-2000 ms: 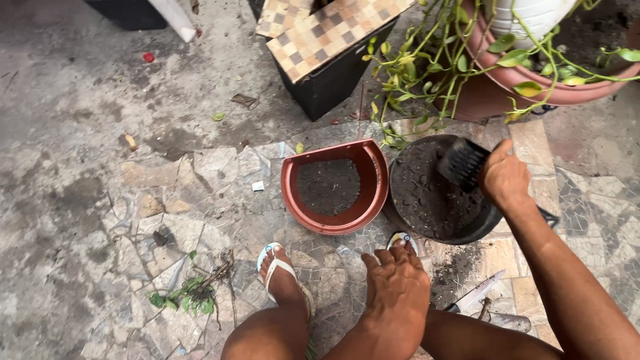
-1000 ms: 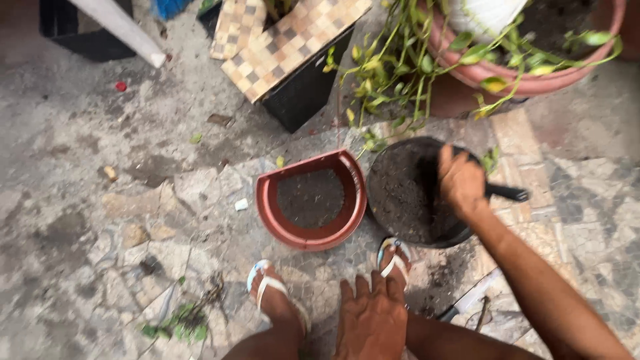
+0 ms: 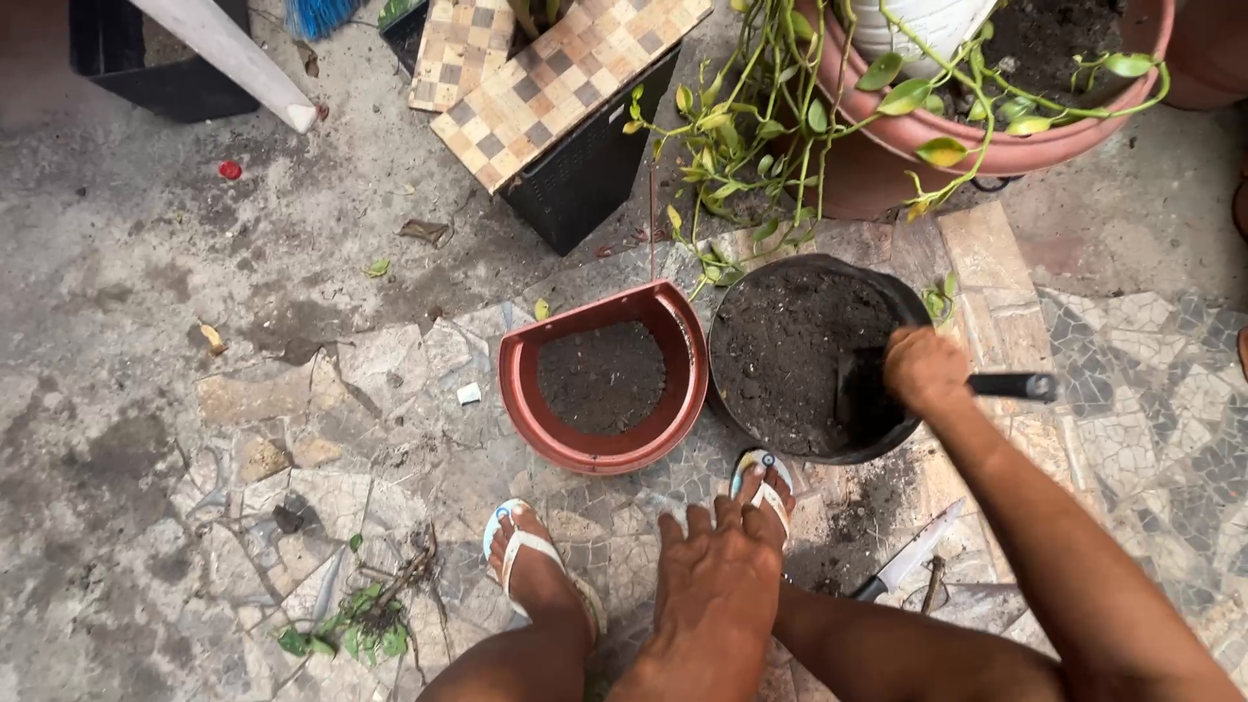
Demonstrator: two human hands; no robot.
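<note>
My right hand (image 3: 926, 370) is closed around the black handle of a hand trowel (image 3: 1014, 386), whose dark blade is down in the soil at the right side of a round black pot (image 3: 726, 409). Dark soil (image 3: 799, 341) fills much of that pot. Just left of it stands a reddish-brown plastic planter (image 3: 604, 463) with one flat side and soil low inside. My left hand (image 3: 720, 565) holds nothing; its fingers are spread, palm down, in front of my knee, nearest to my right foot in a flip-flop.
A knife (image 3: 912, 556) lies on the broken-tile paving beside a stick. An uprooted plant (image 3: 366, 624) lies at lower left. Behind stand a black planter (image 3: 575, 175) with mosaic tile pieces on top and a large pink pot (image 3: 1072, 156) with trailing stems. A black container (image 3: 175, 93) is at upper left.
The trowel was raised at the black pot's right side two seconds ago; its blade is now down in the soil. My left hand stays near my knee.
</note>
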